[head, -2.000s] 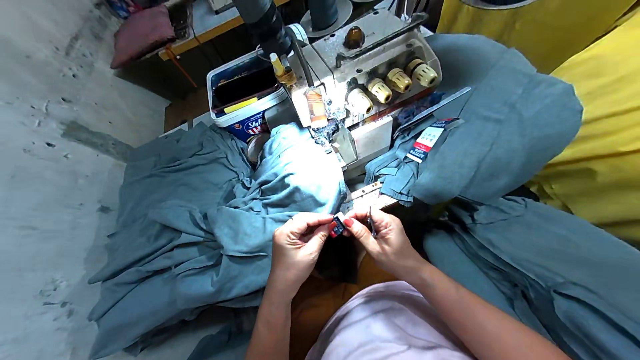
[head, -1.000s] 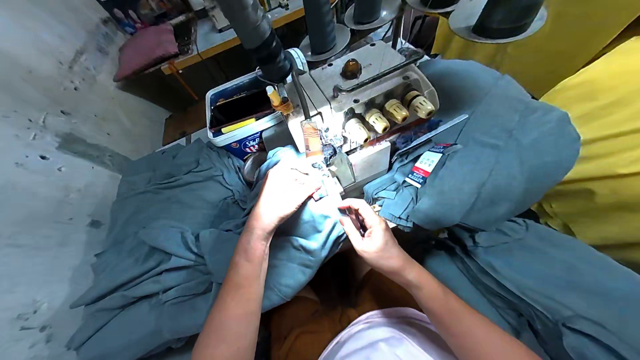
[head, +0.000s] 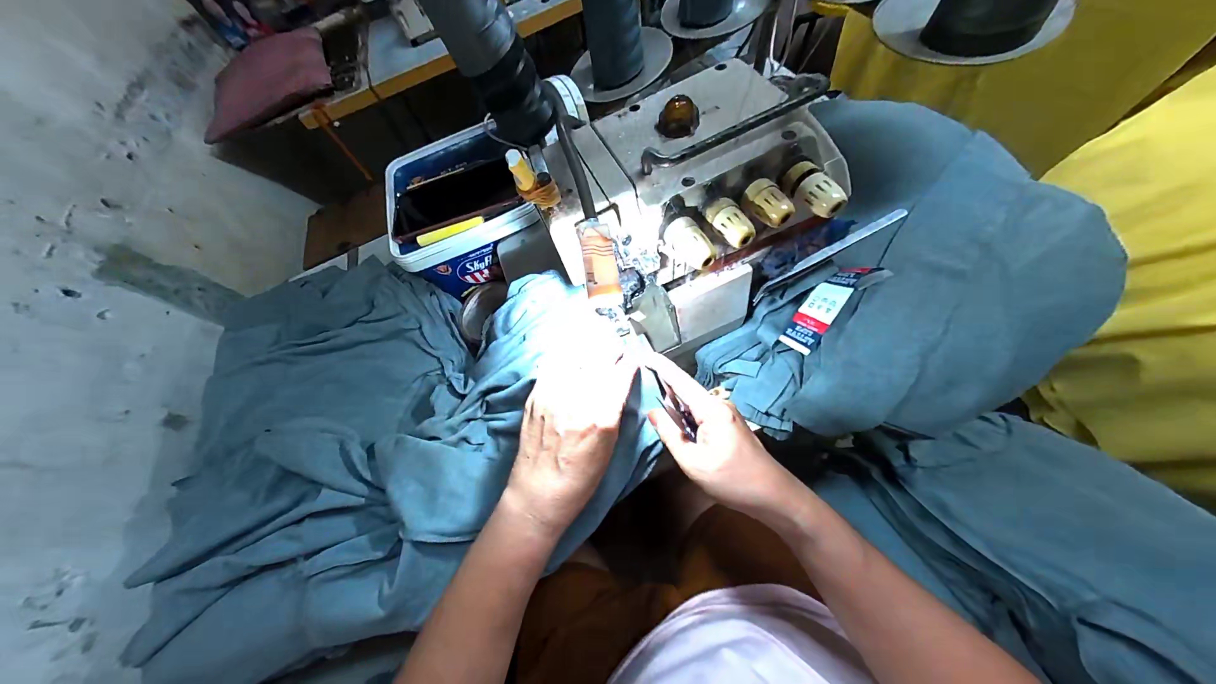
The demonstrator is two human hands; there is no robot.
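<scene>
An overlock sewing machine (head: 703,123) stands ahead, with several cream tension dials on its front. Grey-blue fabric (head: 437,475) is bunched from the left up to the lit needle area. On that fabric, just in front of the presser foot, lies my left hand (head: 575,418); glare washes out its fingertips. My right hand (head: 708,432) is close beside it, thumb and fingers around a small dark tool (head: 676,410), perhaps thread snips. Its index finger reaches the fabric edge near the foot. Whether the right fingertips also pinch the cloth cannot be told.
A white and blue plastic tub (head: 456,237) stands left of the machine. More grey-blue fabric (head: 959,285) is heaped at the right, with a printed tag (head: 822,309) on it. Yellow fabric (head: 1140,285) hangs at the far right. Thread cones (head: 613,47) rise behind the machine.
Two seconds ago both hands held a small dark item near my lap. My left hand has moved up onto the fabric at the machine, and my right hand has come up beside it.
</scene>
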